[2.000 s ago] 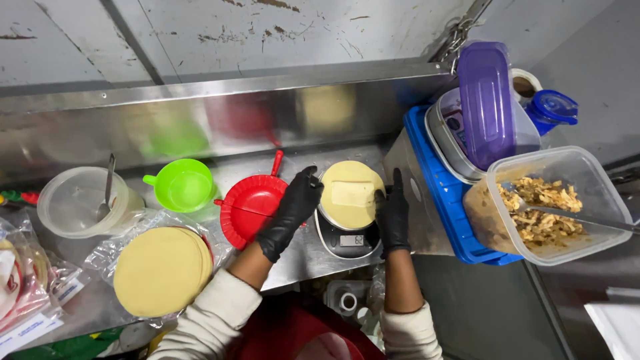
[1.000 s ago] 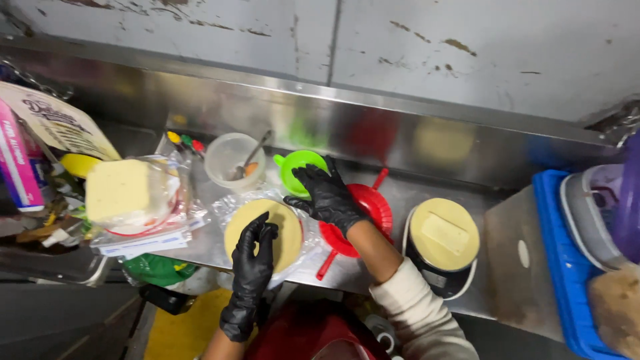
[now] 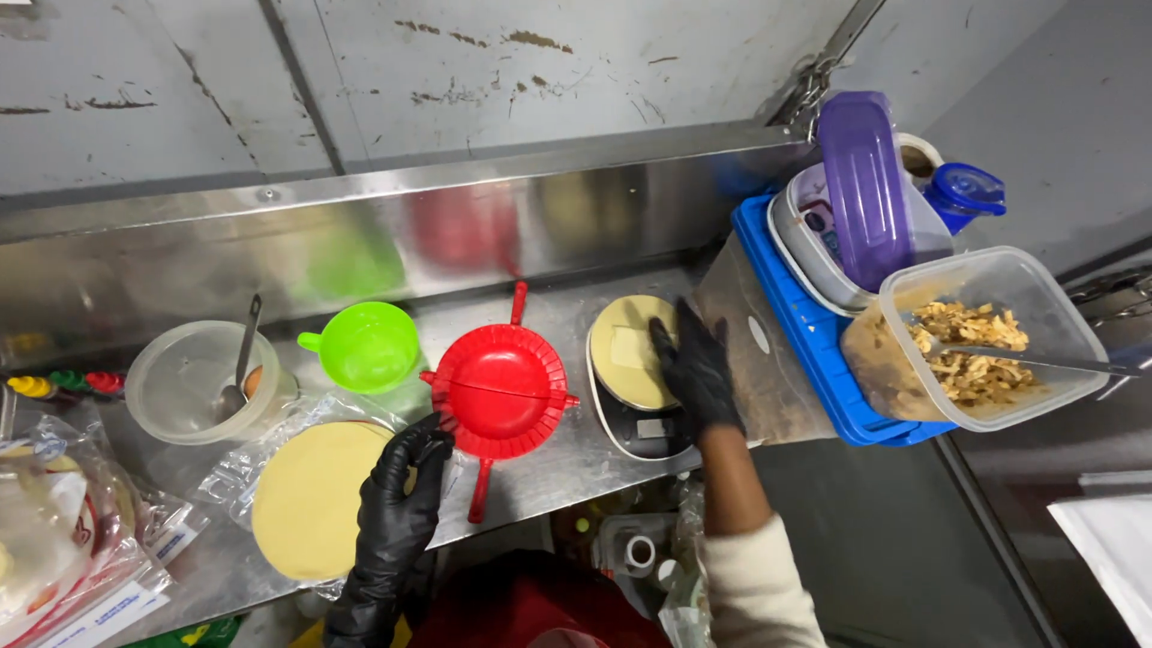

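Observation:
My left hand (image 3: 405, 486), in a black glove, is above the right edge of a stack of round yellow dough sheets (image 3: 315, 504), close to the red plastic dough press (image 3: 502, 391); its fingers are curled, and whether they hold anything is unclear. My right hand (image 3: 700, 364), gloved too, is at the right edge of a round dough sheet (image 3: 634, 315) with a pale rectangular slice on it; its grip is hidden. That round rests on a kitchen scale (image 3: 655, 436). The press lies opened flat between my hands.
A green plastic cup (image 3: 369, 348) and a clear tub (image 3: 166, 387) with a spoon stand behind the dough stack. At right, a blue-lidded container (image 3: 792, 333) bears a tub of shredded filling (image 3: 981, 378) and a purple lid (image 3: 864, 180). Plastic bags (image 3: 90, 531) lie at far left.
My right hand has moved from the green cup and press to the dough round on the scale. My left hand has moved from over the dough stack to its right edge. The view has swung right.

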